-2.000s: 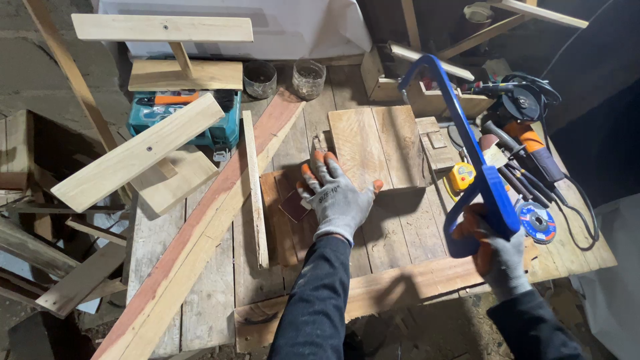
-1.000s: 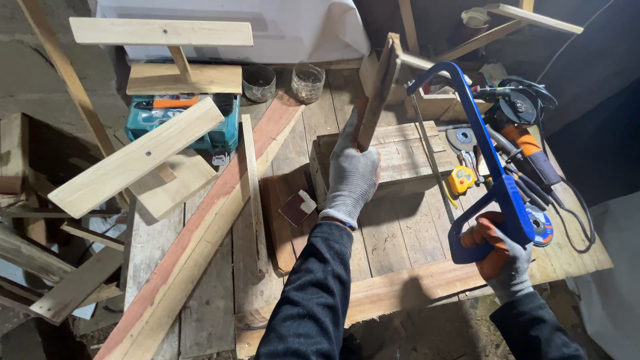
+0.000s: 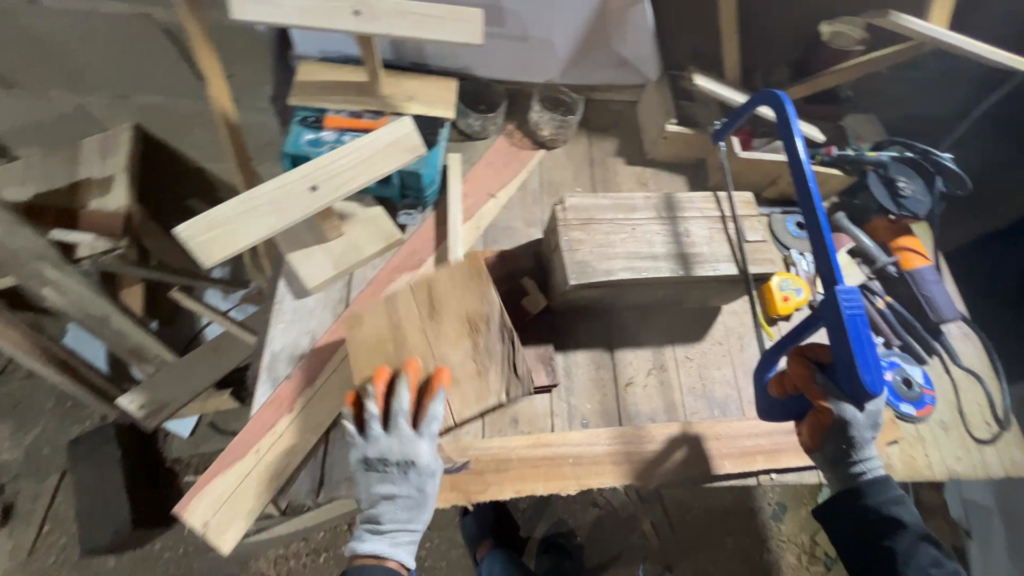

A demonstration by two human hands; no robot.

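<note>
My left hand (image 3: 398, 456), in a grey glove with orange fingertips, touches the near edge of a square wooden board (image 3: 436, 340) with its fingers spread. Whether the fingers grip that edge cannot be told. The board lies tilted over the long reddish plank and darker pieces. In my right hand (image 3: 836, 416), gloved alike, is the handle of a blue hacksaw (image 3: 808, 200), held upright with its thin blade on the left. Between the hands, a weathered wooden block (image 3: 656, 244) rests on the plank-topped bench, behind the saw blade at its right end.
A long reddish plank (image 3: 352, 328) crosses the bench diagonally. T-shaped wooden pieces (image 3: 300, 192) stand around a teal toolbox (image 3: 416, 172). Two jars (image 3: 556, 116) are at the back. A yellow tape measure (image 3: 786, 294), cutting discs (image 3: 908, 386) and an angle grinder (image 3: 904, 240) lie right. Scrap wood (image 3: 72, 280) is piled left.
My left hand has moved left and nearer; a second ago it held a board upright above the block. My right hand still holds the hacksaw.
</note>
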